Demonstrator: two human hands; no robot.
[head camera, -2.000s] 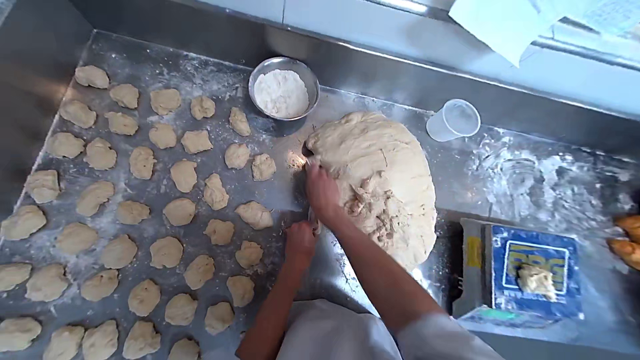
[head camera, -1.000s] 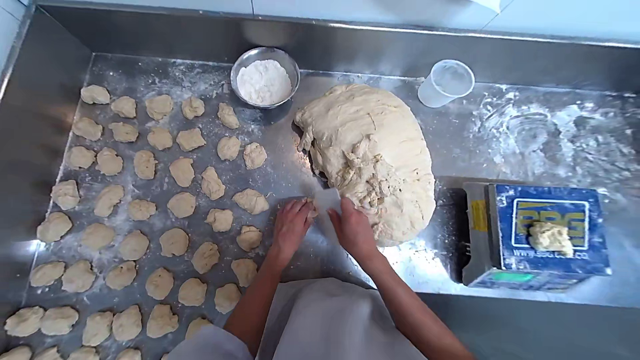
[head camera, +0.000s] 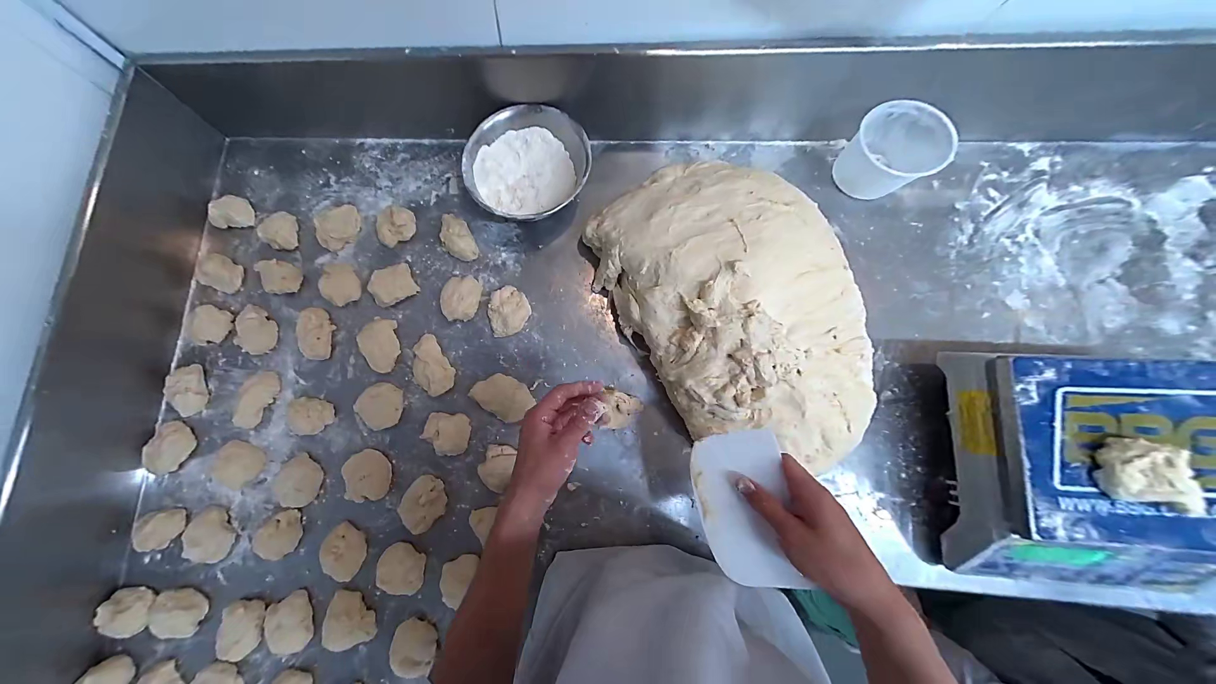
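Note:
My left hand (head camera: 560, 432) has its fingers curled at a small dough piece (head camera: 621, 408), left of the large dough mass (head camera: 760, 275). It touches or grips the piece; which of the two I cannot tell for sure. In my right hand (head camera: 807, 522) is a white plastic dough scraper (head camera: 741, 503), held flat with the thumb on top, its upper edge by the lower edge of the dough mass. Rows of small dough pieces (head camera: 379, 407) lie on the floured steel worktop to the left.
Beyond the dough stand a steel bowl of flour (head camera: 524, 171) and a translucent plastic cup (head camera: 895, 149). At the right, a digital scale (head camera: 978, 446) with a blue top bears a dough piece (head camera: 1148, 473). Raised steel walls (head camera: 665, 90) edge the worktop.
My hands, close together at the dough's edge one second ago, are now apart. The scraper has moved right with my right hand. The view has shifted and tilted.

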